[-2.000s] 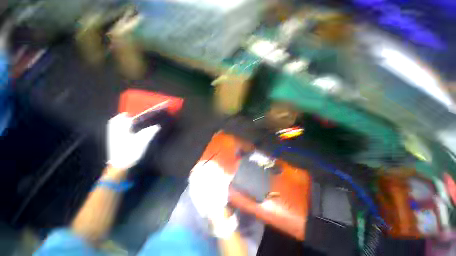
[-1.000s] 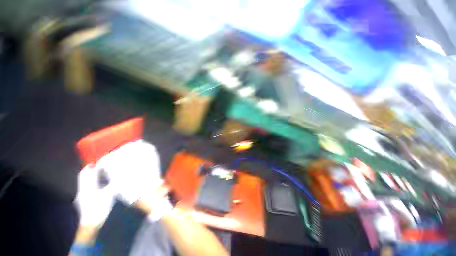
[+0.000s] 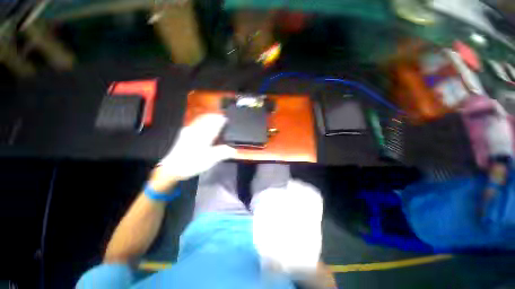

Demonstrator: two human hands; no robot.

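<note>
A black set-top box lies on the orange-brown test jig, its far edge at the black connector block. My gloved left hand is at the jig's left part, fingertips close to the box's left edge; whether it touches the box cannot be told. My gloved right hand is blurred, above my lap and off the bench; its fingers cannot be made out. Another black set-top box lies partly over a red foam pad at the left.
Another flat black box lies right of the jig. A blue cable curves right towards an orange-brown test box. A green-and-black item lies nearby. Another person's blue sleeve and gloved hand are at the right. A green shelf runs behind.
Both hands have left the red pad at the left. My left hand has moved right to the jig, my right hand down over my lap. A box now lies partly over the pad. The view has turned.
</note>
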